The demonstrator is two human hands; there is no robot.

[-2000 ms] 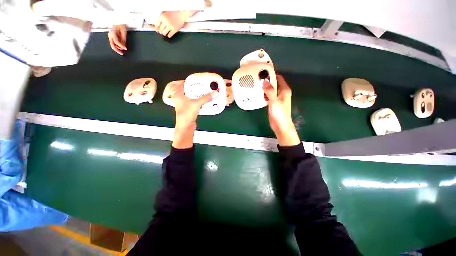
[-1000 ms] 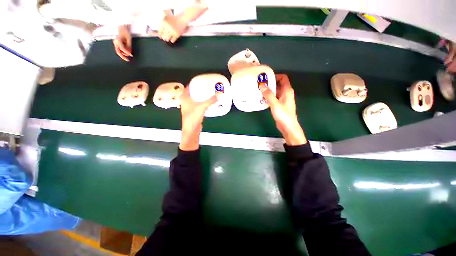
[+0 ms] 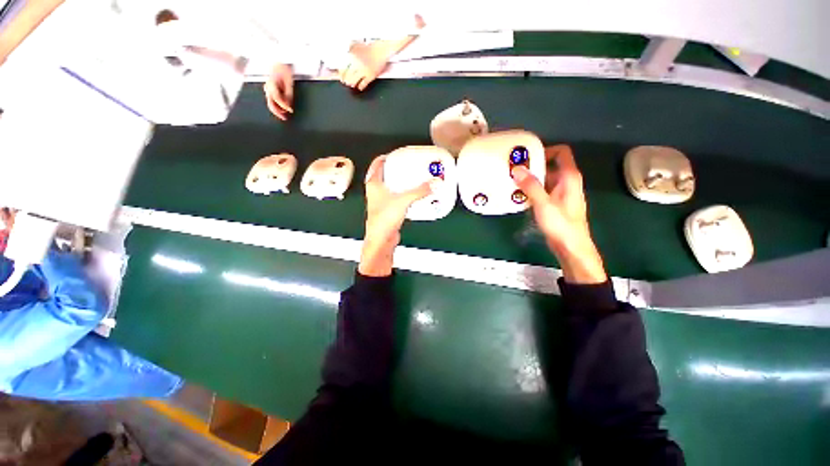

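My left hand holds an off-white plug-in unit from its left side, thumb near the round display, which is lit blue. My right hand holds a second, larger-looking plug-in unit from its right side, thumb just under its lit blue display. Two round buttons show at its lower edge. The two held units are side by side over the green conveyor belt. Another unit with prongs lies right behind them. The fingers under the held units are hidden.
Two units lie left on the belt; two more, backs up, lie right. A pale rail separates belt from glossy green worktop. Another person's hands are across the belt. Blue clothing is at left; a grey bar at right.
The displays went from dark to lit blue and remain lit. Both hands still hold their units. The view has shifted, so most things appear further right. The units at the far right edge have left the picture.
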